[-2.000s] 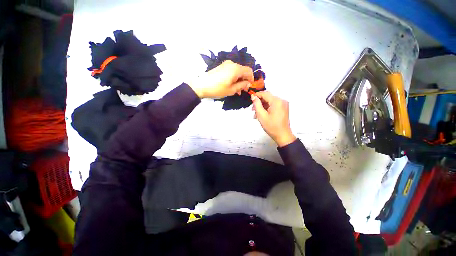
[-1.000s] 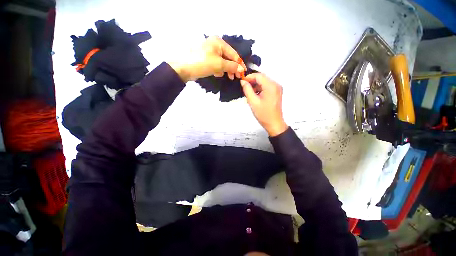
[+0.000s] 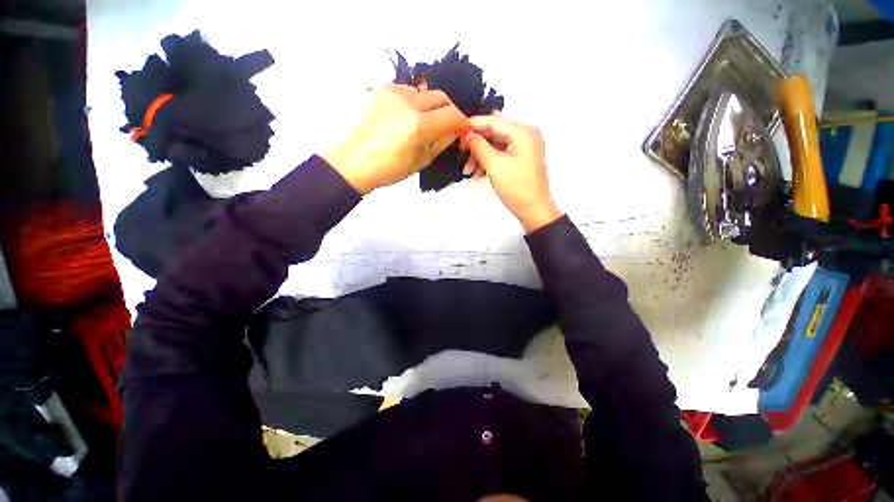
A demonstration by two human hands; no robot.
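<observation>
A bundle of small black cut pieces (image 3: 451, 76) lies on the white table cover (image 3: 588, 59), with an orange tie (image 3: 465, 135) at it. My left hand (image 3: 402, 134) covers the bundle's near left part and pinches the orange tie. My right hand (image 3: 512, 165) pinches the tie from the right, its fingertips close to my left fingertips. The underside of the bundle and the tie's full path are hidden by my hands. A second black bundle (image 3: 211, 113) with an orange tie (image 3: 152, 115) lies at the upper left.
A long black cut panel (image 3: 441, 314) lies along the near table edge. Another black piece (image 3: 157, 221) is under my left sleeve. A steam iron (image 3: 730, 162) sits on its metal rest (image 3: 686, 108) at the right. A blue tray (image 3: 802, 338) is at the right end.
Both hands stay at the bundle; my left hand now covers more of its near side, with the tie between the fingertips. The whole view has shifted slightly.
</observation>
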